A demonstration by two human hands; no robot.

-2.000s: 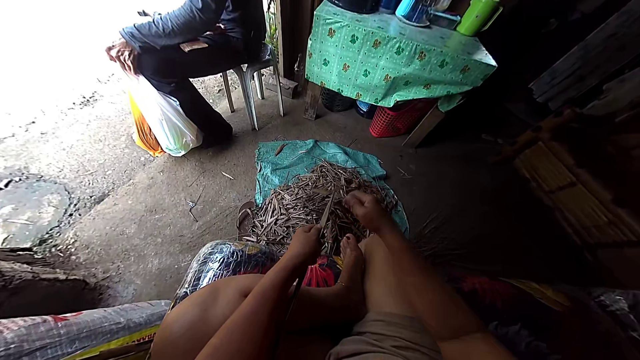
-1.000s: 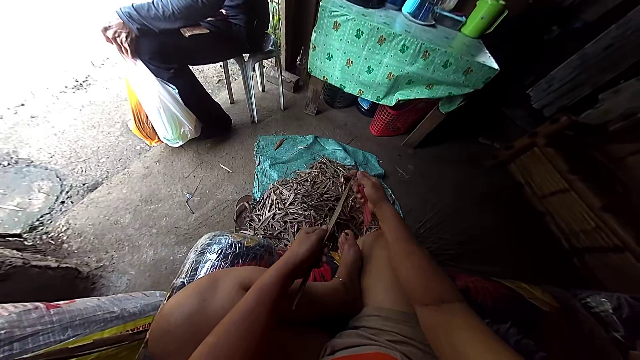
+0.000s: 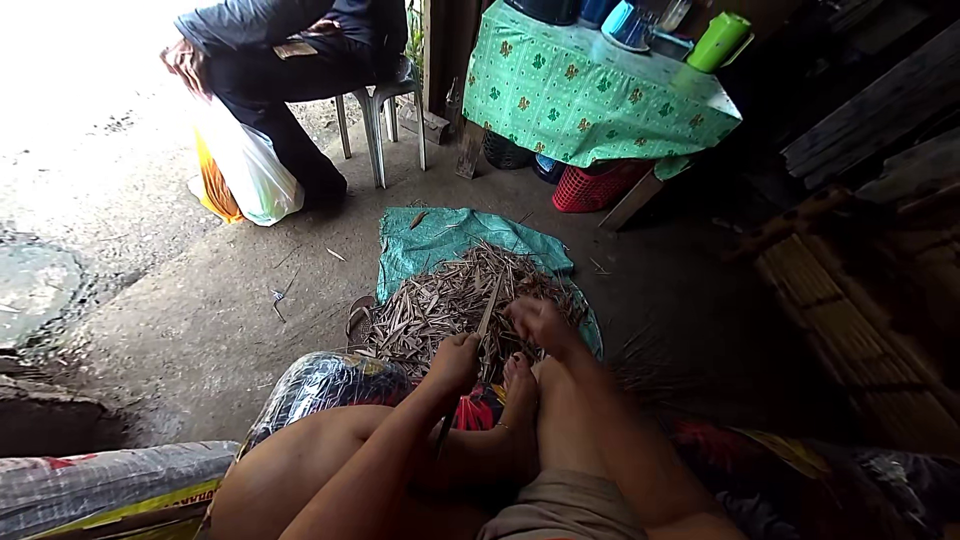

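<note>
My left hand (image 3: 455,363) is closed around a long, thin dried leaf strip (image 3: 491,304), which points up and away over the pile and trails down below the fist. Just right of the strip is my right hand (image 3: 538,324), blurred, with its fingers curled; whether something is between them cannot be made out. Beneath both hands a heap of short dried leaf pieces (image 3: 420,315) lies on a green woven plastic sack (image 3: 420,247). My bare foot (image 3: 519,375) rests at the heap's near edge.
A seated person (image 3: 300,82) is at the upper left beside white and orange plastic bags (image 3: 259,176). A table with a green cloth (image 3: 562,90) stands ahead, a red plastic basket (image 3: 592,187) below it. A slipper (image 3: 360,319) lies left of the heap. Bamboo slats (image 3: 847,330) are at right.
My right hand, near the strip's upper part with something red a second ago, is now lower and blurred. The left hand keeps hold of the strip.
</note>
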